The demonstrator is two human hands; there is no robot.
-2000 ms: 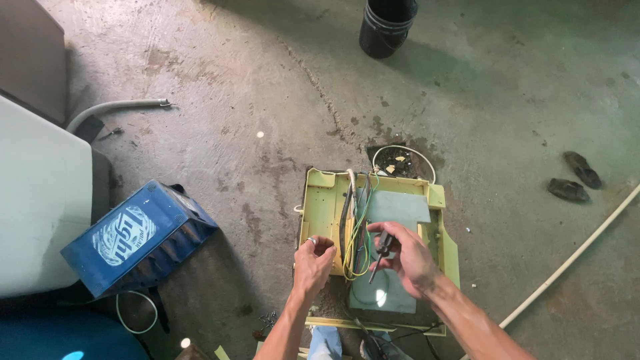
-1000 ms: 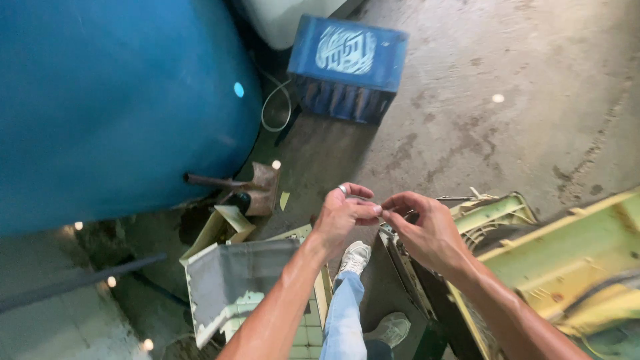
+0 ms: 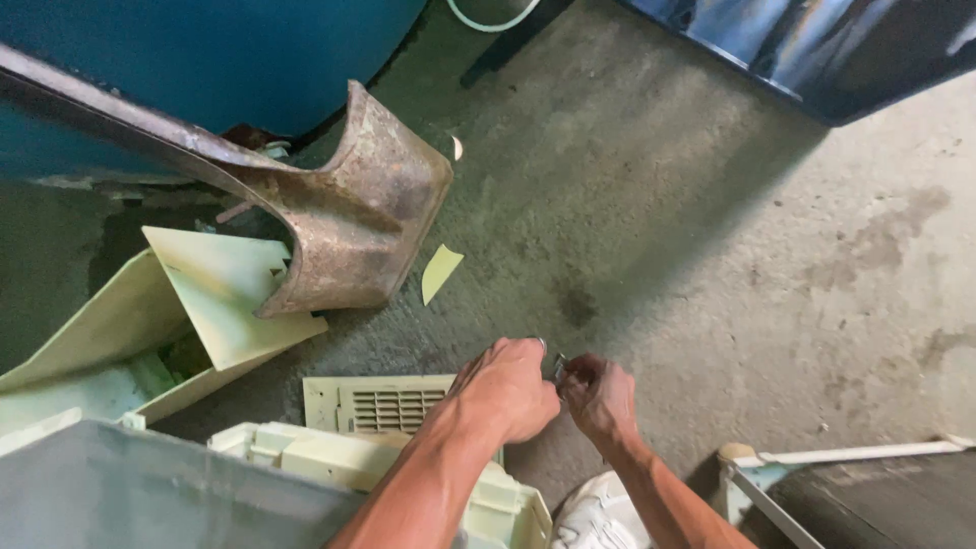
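Observation:
Low in the middle of the head view, my left hand (image 3: 515,389) has curled fingers and a ring on one of them. Close to its right, my right hand (image 3: 602,393) pinches a small metal piece (image 3: 560,367) between thumb and fingers. What the left fingers hold, if anything, is hidden by the back of the hand. Both hands hang above the concrete floor, just beyond a white shoe (image 3: 604,518). Under the left forearm lies a cream plastic vent grille (image 3: 400,410), partly covered.
A rusty shovel (image 3: 366,221) leans from the left by a big blue container (image 3: 213,69). Cream plastic panels (image 3: 229,282) and a grey-topped part (image 3: 168,488) fill the lower left. A yellow shard (image 3: 441,274) lies on the floor. A blue crate (image 3: 778,46) stands top right.
The view has swung left and down, away from the yellow-green housing with wires that lay under my hands two seconds ago. My hands have moved from above that housing to above the bare floor.

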